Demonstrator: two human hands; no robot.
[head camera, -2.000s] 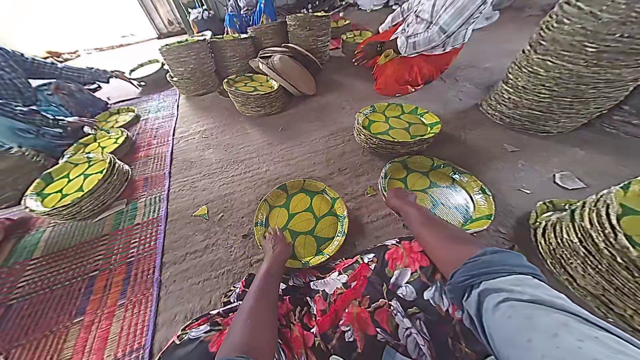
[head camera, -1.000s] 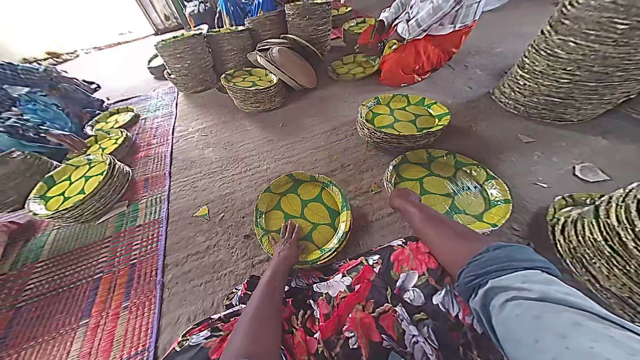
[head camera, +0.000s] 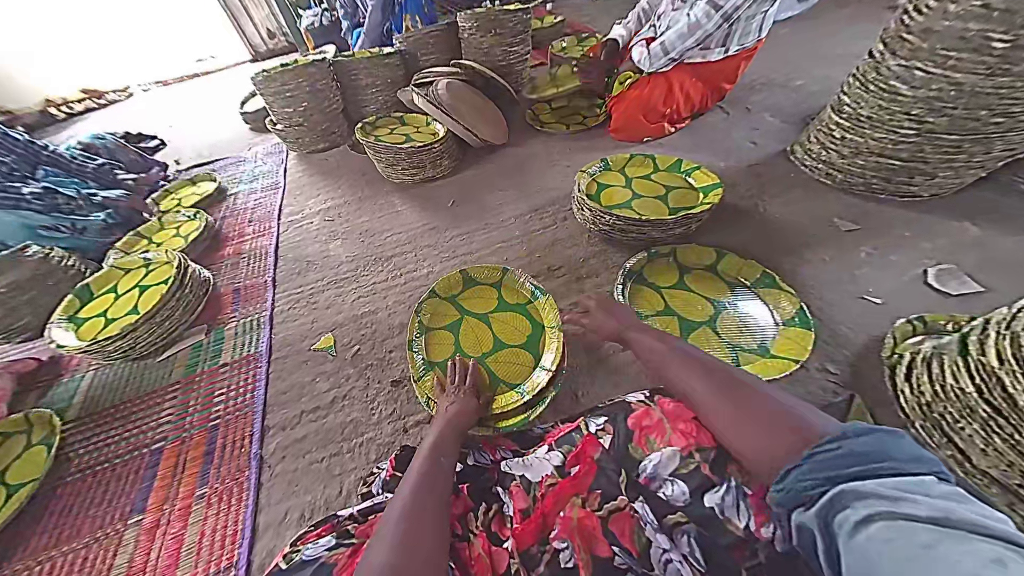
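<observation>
A round leaf-patterned plate (head camera: 488,328), green and yellow with a shiny surface, lies on one or more like plates on the floor in front of me. My left hand (head camera: 462,394) rests on its lower rim, fingers spread. Just off the plate's right edge is my right hand (head camera: 600,318), blurred; whether it touches the rim I cannot tell. Another glossy leaf-patterned plate (head camera: 688,306) lies flat to the right, partly behind my right forearm. Beyond it stands a short stack of such plates (head camera: 648,188).
Tall plate stacks (head camera: 920,104) stand at the right and back, with a leaning stack (head camera: 968,392) at lower right. A woven mat (head camera: 192,432) with plate stacks lies left. Two people sit nearby, one left, one at the back. Scraps (head camera: 952,280) lie on the floor.
My right hand has moved left, from the right-hand plate to beside the plate under my left hand. My left hand stays on its plate. Edges of lower plates now show beneath it.
</observation>
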